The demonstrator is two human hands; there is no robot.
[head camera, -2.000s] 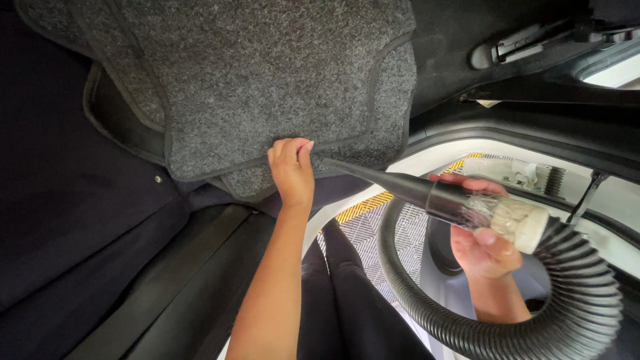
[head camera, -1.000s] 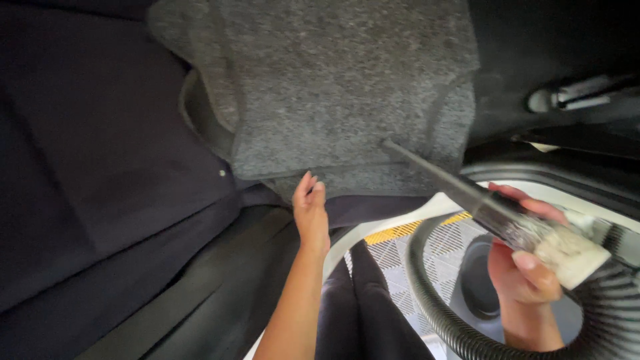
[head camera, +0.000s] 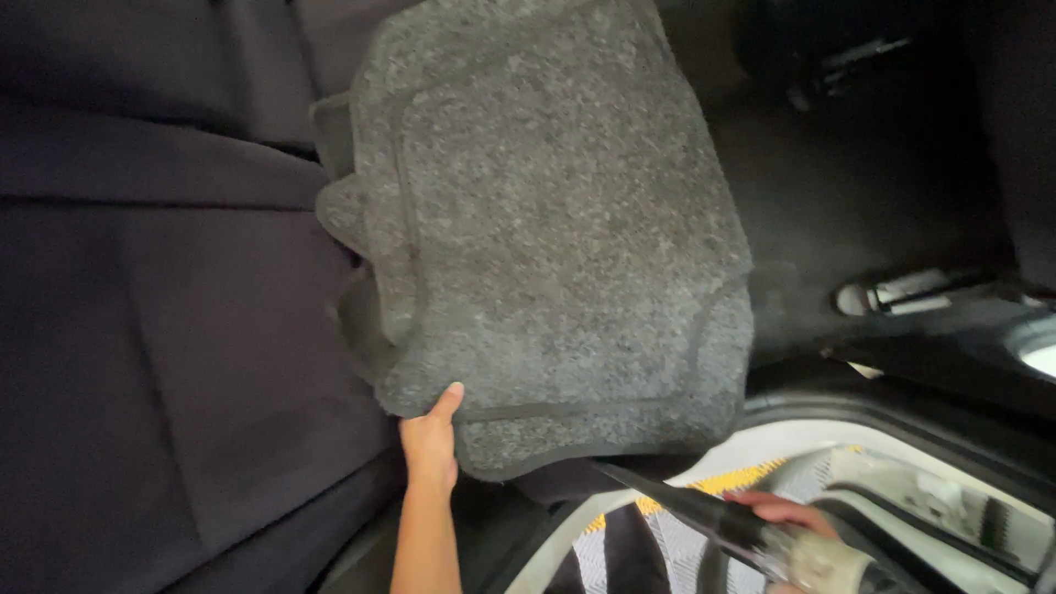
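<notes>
Grey carpet car mats [head camera: 561,247] lie stacked on the dark fabric seat. My left hand [head camera: 433,445] grips the top mat's lower left edge, thumb on the carpet face and fingers hidden beneath. In the lower right, my right hand [head camera: 784,516] is wrapped around a vacuum hose handle with a clear and off-white section. Its long black crevice nozzle [head camera: 668,495] points up and left, the tip close to the lower edge of the mats. The lower part of my right hand is partly out of view.
The dark car seat [head camera: 247,371] fills the left side. At right are the dark floor and a seat rail or lever [head camera: 895,295]. Below runs the white door sill [head camera: 792,433], with grey and yellow floor grating [head camera: 726,478] outside and the open door at lower right.
My left hand, loose beside the mats' edge one second ago, now grips a mat. The nozzle, which lay over the carpet face, is now at its lower edge. The view has shifted.
</notes>
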